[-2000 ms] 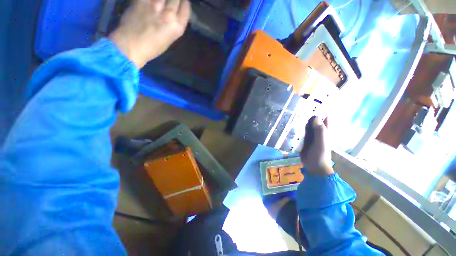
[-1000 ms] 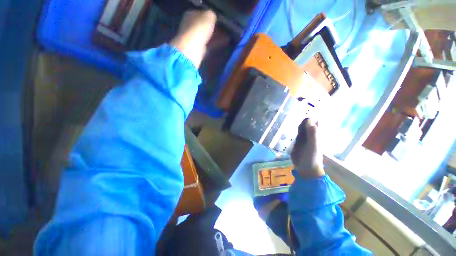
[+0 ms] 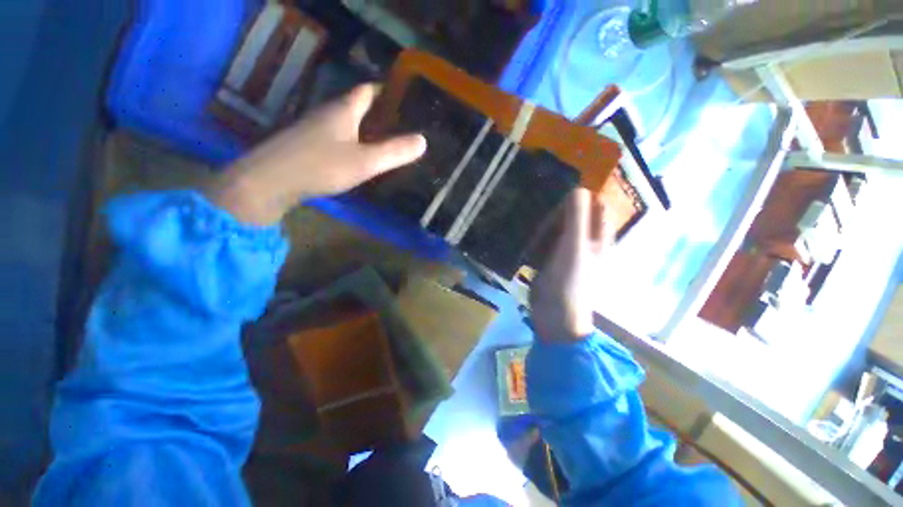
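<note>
A black banded plate point(image 3: 475, 173) lies against an orange fixture plate point(image 3: 569, 139), with pale bands across it. My left hand point(image 3: 322, 153) is at its left end, thumb over the black face and fingers behind. My right hand point(image 3: 569, 262) is at its right end, fingers along the edge. The two plates are held together, tilted, over the near edge of the blue plastic bin point(image 3: 163, 94). The undersides and some fingertips are hidden.
A banded orange block point(image 3: 347, 366) lies on a grey-green frame point(image 3: 421, 366) below. A small framed fixture point(image 3: 513, 381) is near my right sleeve. Another fixture point(image 3: 626, 203) stands behind the plates. A pale metal rail point(image 3: 693, 381) runs at right.
My left hand has come out of the bin and taken hold of the plates. The black and orange plates have moved left, over the bin's edge, with my right hand.
</note>
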